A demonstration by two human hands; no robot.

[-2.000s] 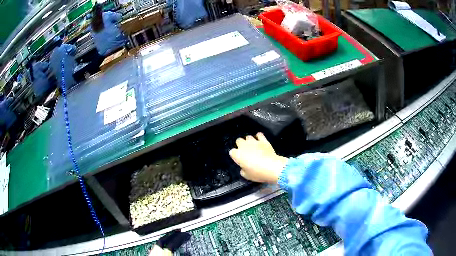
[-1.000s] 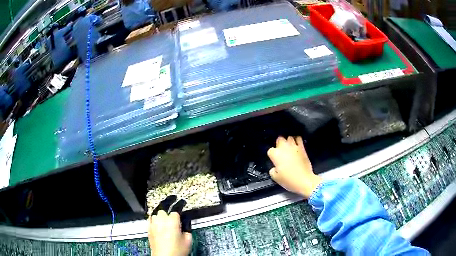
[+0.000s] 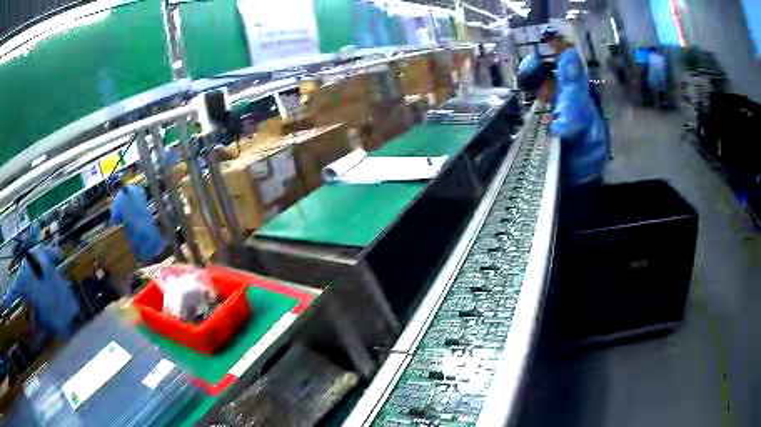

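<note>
Neither of my hands is in the picture. A row of green circuit boards (image 3: 484, 288) lies edge to edge between pale rails and runs from the bottom middle away to the upper right. Small black parts stand up from the boards. A bin with pale parts (image 3: 313, 392) sits under the green-topped bench at the bottom, partly cut off. The red bin (image 3: 194, 321) on the bench holds a clear bag. Clear plastic trays (image 3: 100, 379) with white labels lie at the lower left, blurred.
A large black box (image 3: 630, 258) stands on the floor right of the line. A person in blue (image 3: 577, 117) stands at the line's far end. Another green bench (image 3: 350, 208) holds white papers (image 3: 388, 168). Cardboard boxes (image 3: 267, 171) and other people in blue are beyond.
The view has swung to the right and up along the line. Both hands, the black parts tray and the blue cord have left the picture. The red bin now appears at the lower left.
</note>
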